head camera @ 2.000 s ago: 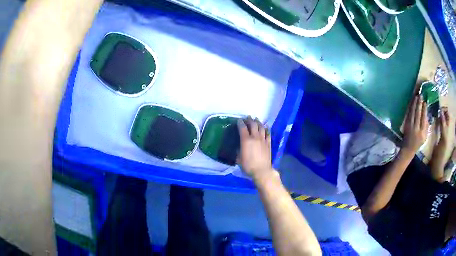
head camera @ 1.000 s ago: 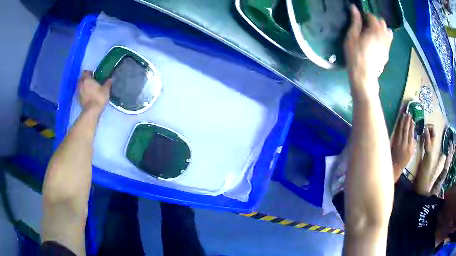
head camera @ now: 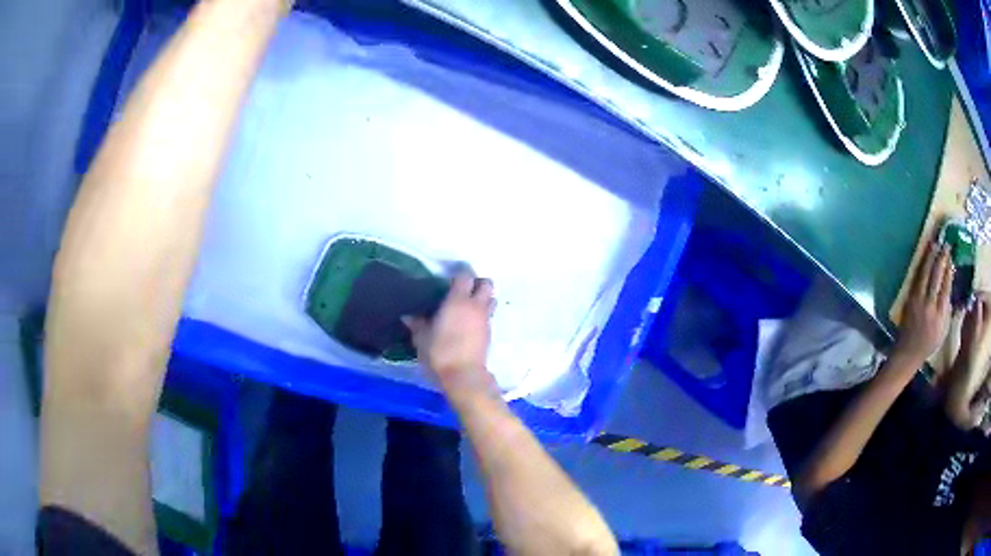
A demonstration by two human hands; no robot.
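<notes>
One moulded shell (head camera: pixel 375 299), dark green with a grey-black centre and pale rim, is in the lower part of the blue crate (head camera: pixel 315 375). My right hand (head camera: pixel 456 331) grips its right edge, thumb over the dark centre. I cannot tell if the shell is lifted off the white liner sheet (head camera: pixel 435 163). My left forearm runs up the left side to the top edge. My left hand is beyond that edge, out of the picture.
Several larger-looking shells (head camera: pixel 695 49) lie on the green bench (head camera: pixel 761 163) beyond the crate. A person in black (head camera: pixel 880 456) handles a green part (head camera: pixel 958 248) at right. A blue stool or crate (head camera: pixel 706 326) stands beside the crate. Yellow-black tape (head camera: pixel 695 460) marks the floor.
The upper-left shell has gone from the crate. My right hand has come back from the bench onto the remaining shell. My left hand has left the crate and passed out at the top.
</notes>
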